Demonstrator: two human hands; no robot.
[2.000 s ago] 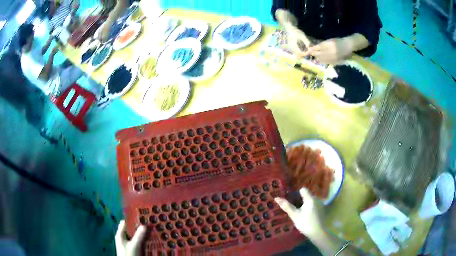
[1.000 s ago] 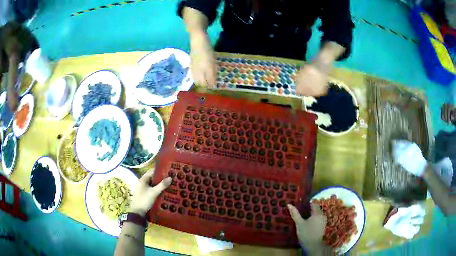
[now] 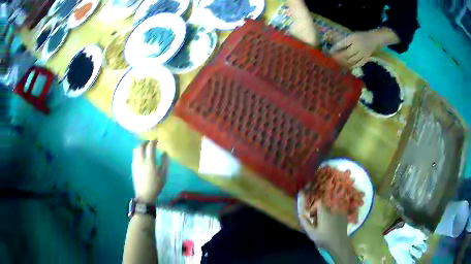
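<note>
The dark-red keyboard loading tray (image 3: 271, 103) lies tilted in view on the yellow table, its round holes in two layouts. A plate (image 3: 369, 180) of orange key pieces (image 3: 338, 193) stands at its near right corner. My right hand (image 3: 328, 224) is over the near edge of this plate, its fingertips among the orange pieces; blur hides whether it grips any. My left hand (image 3: 148, 172) is off the tray, held near the table's front edge, fingers apart and empty.
Plates of yellow (image 3: 143, 97), light-blue (image 3: 157, 42) and black pieces (image 3: 80, 71) stand left. A coworker's hand (image 3: 359, 47) is beyond the tray, near a bowl of black pieces (image 3: 382, 87). A lined box (image 3: 426, 160) and white gloves (image 3: 405, 243) lie right. A red stool (image 3: 36, 87) stands left.
Both my hands have left the tray; the right moved to the orange plate, the left towards me. The tray was pushed away from me. The view has rotated.
</note>
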